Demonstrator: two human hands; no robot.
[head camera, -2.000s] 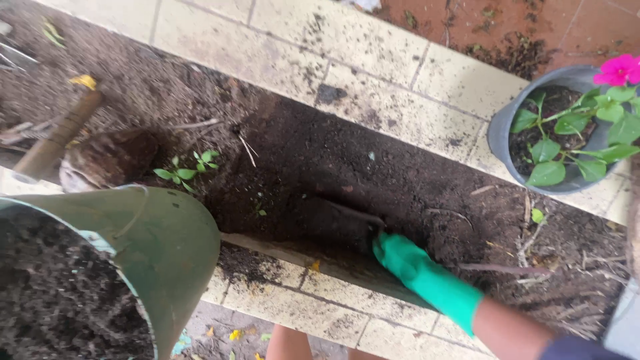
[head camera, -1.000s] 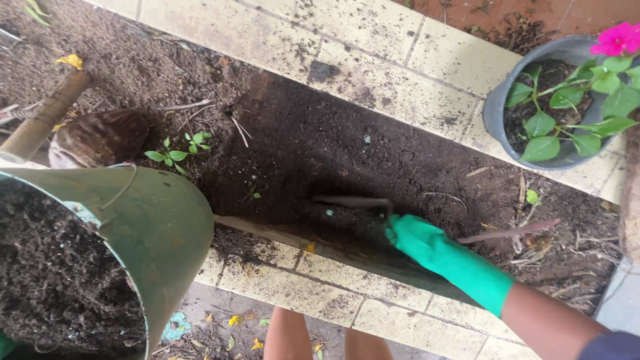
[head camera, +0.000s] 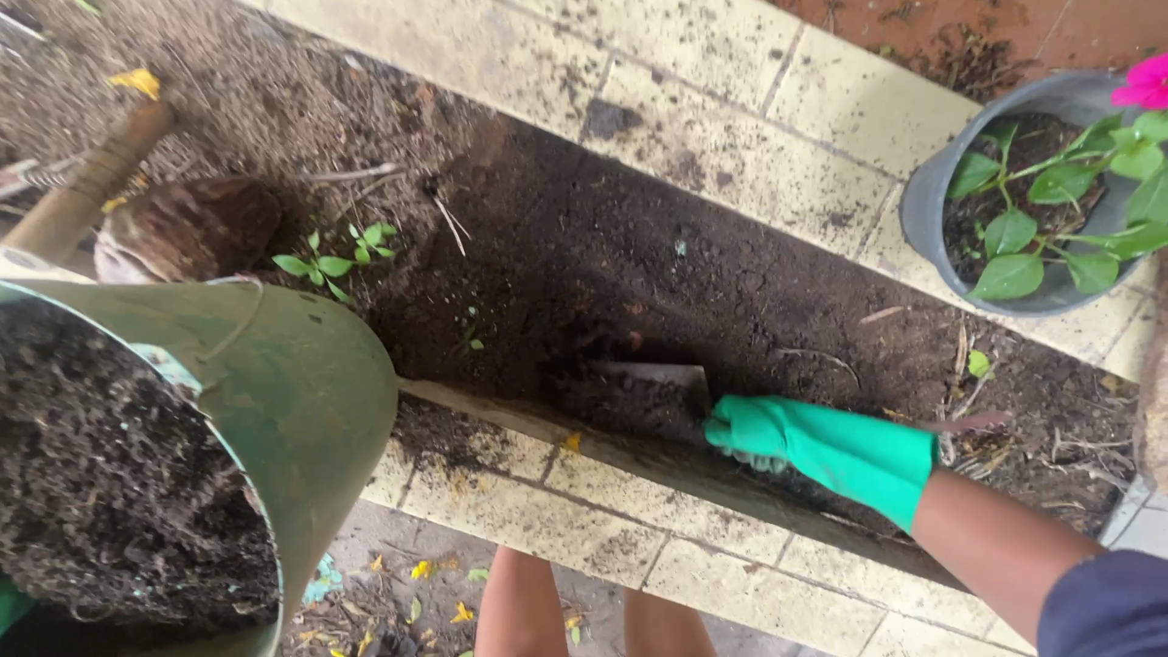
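My right hand (head camera: 748, 429), in a green rubber glove, grips a hand trowel whose metal blade (head camera: 652, 392) carries dark soil, low in the trough of a narrow planting bed (head camera: 584, 246). Only a green patch of glove shows of my left hand (head camera: 13, 604), at the lower left edge, inside the rim of a tilted green bucket (head camera: 319, 392). Dark loose soil (head camera: 119, 474) fills much of the bucket. What the left fingers do is hidden. The trowel's handle is mostly covered by the right glove.
Cream-tiled borders (head camera: 721, 119) run along both sides of the bed. A grey pot (head camera: 926, 205) with a pink-flowered plant stands on the far border. Small seedlings (head camera: 333, 265), a brown husk-like object (head camera: 196, 228) and a wooden handle (head camera: 87, 182) lie beyond the bucket.
The trowel blade, seen nearly edge-on a second ago, now shows its broad face with soil on it. The left glove, absent from the earliest frame, appears at the bucket's inside edge.
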